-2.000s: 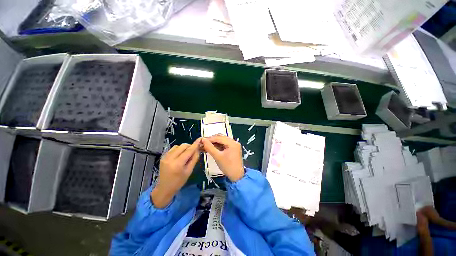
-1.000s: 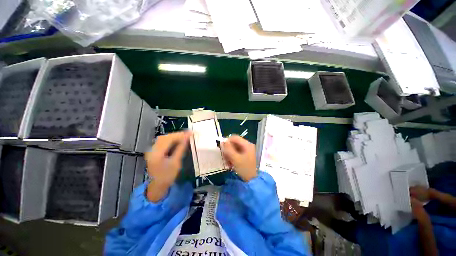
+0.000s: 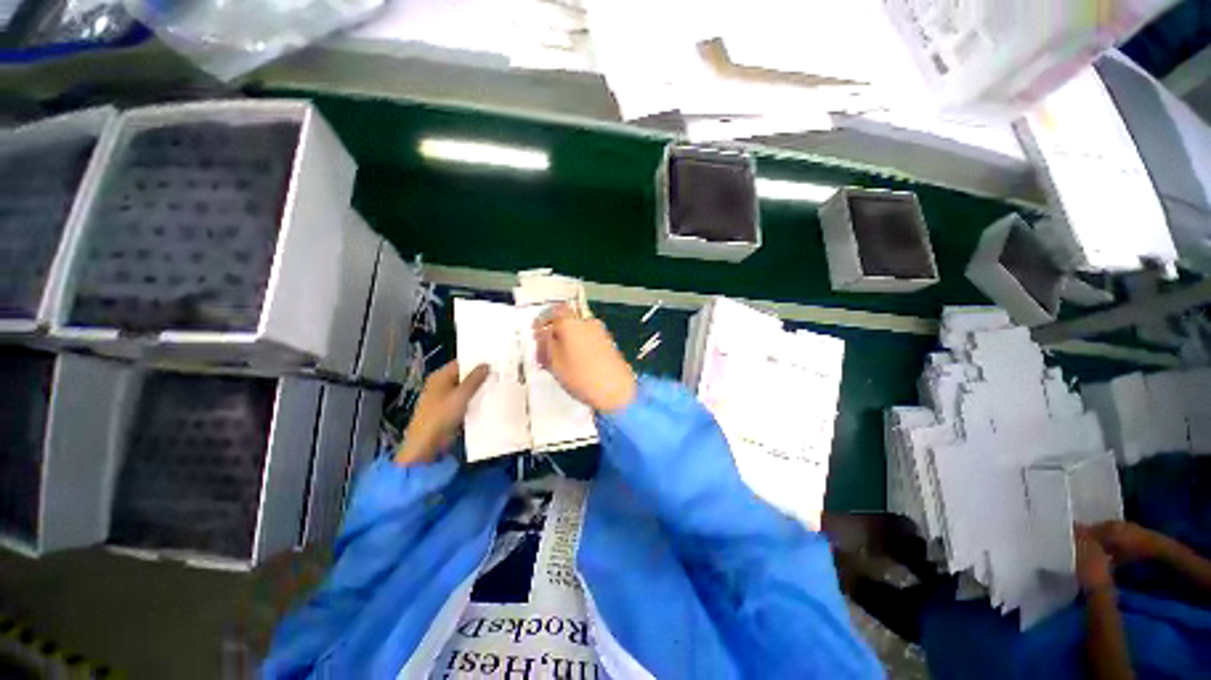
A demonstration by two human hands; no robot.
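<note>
A cream and white folded card insert (image 3: 559,405) lies in front of my body on the green bench, with a white panel (image 3: 494,399) opened out to its left. My left hand (image 3: 444,409) holds the left edge of the panel, with the thumb on top. My right hand (image 3: 579,356) has its fingertips pressed together on the upper part of the card. Whether a small part is between those fingertips cannot be told. A pile of flat printed box blanks (image 3: 773,399) lies just right of my right hand.
Large foam-lined boxes (image 3: 186,226) are stacked at left. Smaller dark-lined boxes (image 3: 711,202) stand along the green belt. White strips (image 3: 649,344) litter the bench. Printed sheets (image 3: 744,67) lie on the shelf. At right, a staggered carton stack (image 3: 989,465) lies beside another person's hands (image 3: 1109,551).
My hands were together over the card, then parted with a small white piece in the right. Now the left holds a panel opened to the left and the right is on the card's upper part.
</note>
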